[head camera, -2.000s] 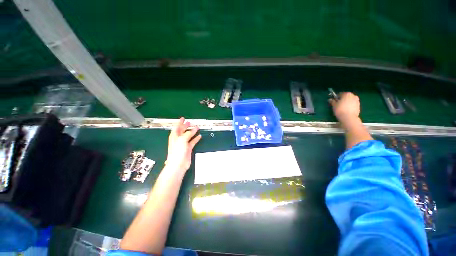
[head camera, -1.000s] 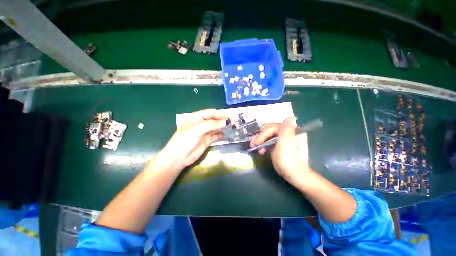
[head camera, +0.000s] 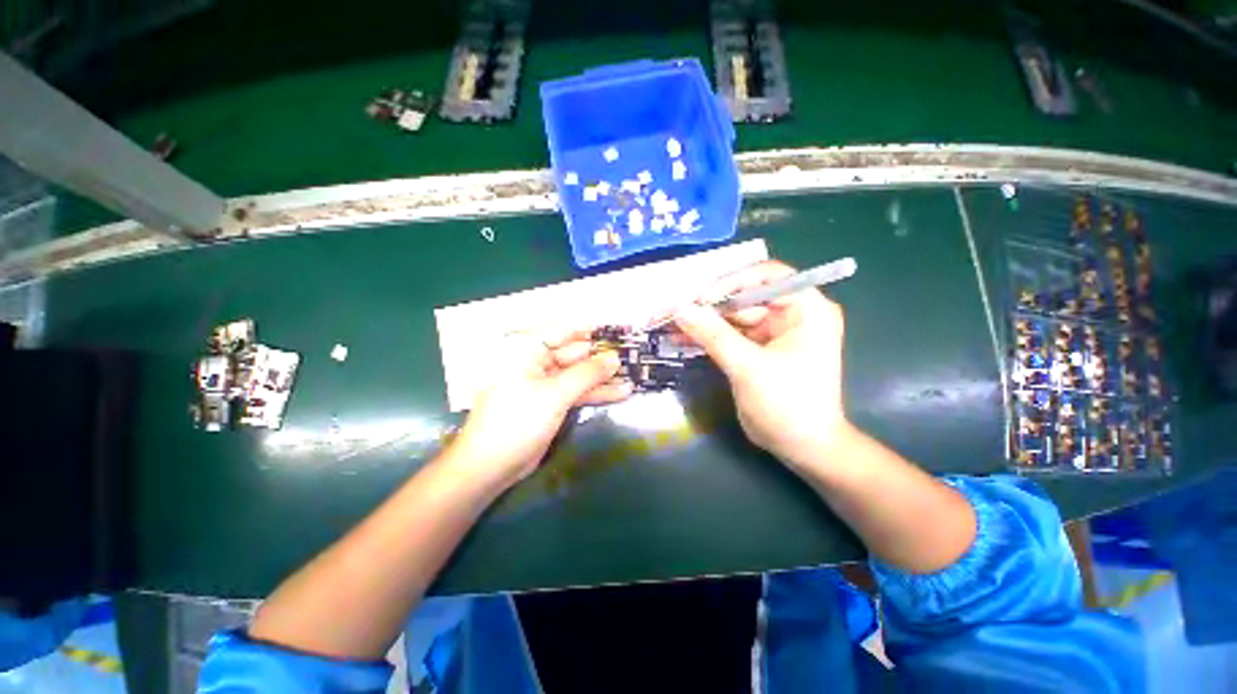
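Note:
My left hand (head camera: 529, 400) holds a small dark and silver circuit board assembly (head camera: 640, 361) by its left side, over the lower edge of a white sheet (head camera: 509, 325). My right hand (head camera: 787, 359) grips a slim grey pen-like tool, probably tweezers (head camera: 800, 282). Its back end points up to the right and its tip side is at the upper right of the board; the exact tip contact is unclear. Yellow tape pieces (head camera: 543, 477) show partly below my hands.
A blue bin (head camera: 631, 122) with small white pieces stands behind the sheet. A board pile (head camera: 242, 380) lies left, a clear blister tray (head camera: 1085, 393) of orange-copper parts right. Carriers (head camera: 750, 68) lie on the conveyor beyond the pale metal rail (head camera: 366, 203).
My right hand came back from the conveyor, and both hands met around the board. Since a second ago, the tool has tilted and moved to the board's upper side. The view has shifted.

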